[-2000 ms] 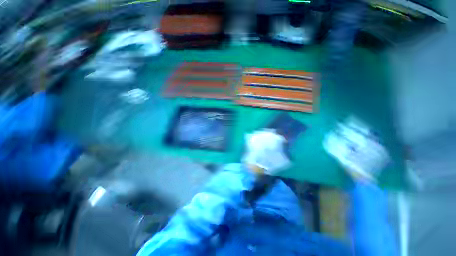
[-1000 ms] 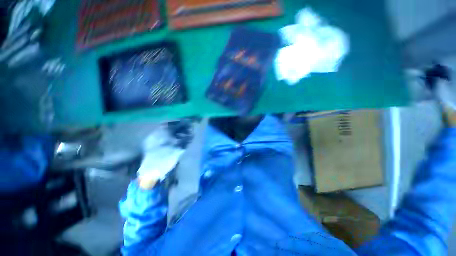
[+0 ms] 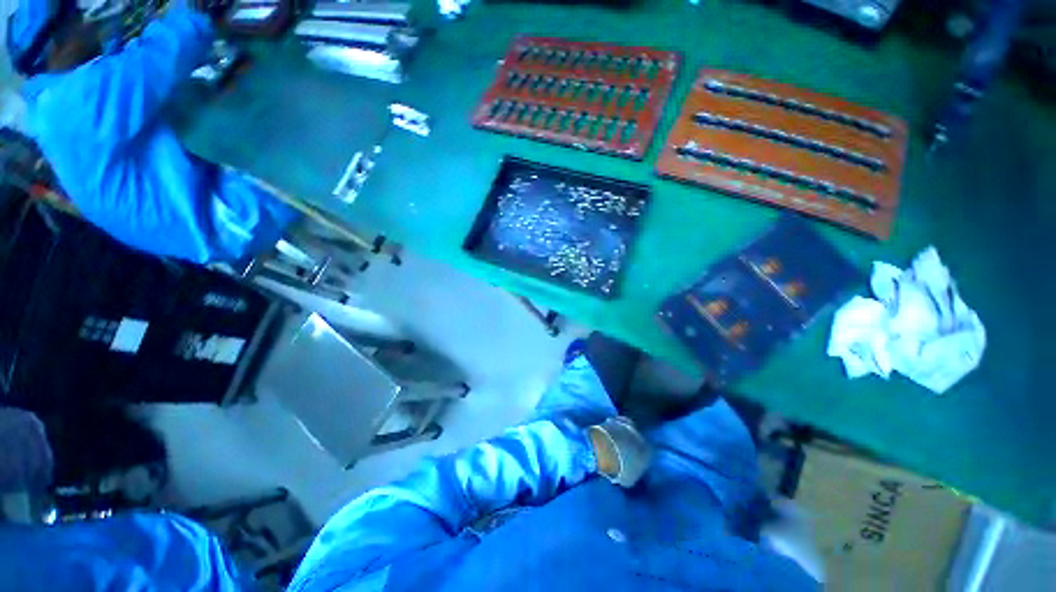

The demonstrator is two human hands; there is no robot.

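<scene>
My left hand (image 3: 620, 451), in a pale glove, is low against my blue jacket, below the bench edge; its fingers are hidden. A pale blurred patch at the jacket's lower right may be my right hand (image 3: 793, 534). Nearest on the green bench is a dark flat plate (image 3: 753, 303) with small orange marks, lying at an angle. A crumpled white cloth or gloves (image 3: 926, 326) lies at its right. A black tray (image 3: 540, 275) with scattered silver bits is to its left. Behind are an orange-brown tray of short dark parts (image 3: 579, 73) and one with three long dark rows (image 3: 787, 160).
Another person's blue sleeve (image 3: 122, 150) reaches over the bench at upper left. White strips (image 3: 356, 176) and silver bars (image 3: 357, 35) lie on the left. A stool (image 3: 330, 387) and black crates (image 3: 116, 289) stand below left. A carton (image 3: 869, 515) is below right.
The view has turned and shows more of the bench. My left hand has moved in against my jacket. My right hand, at the far right before, is no longer clearly seen.
</scene>
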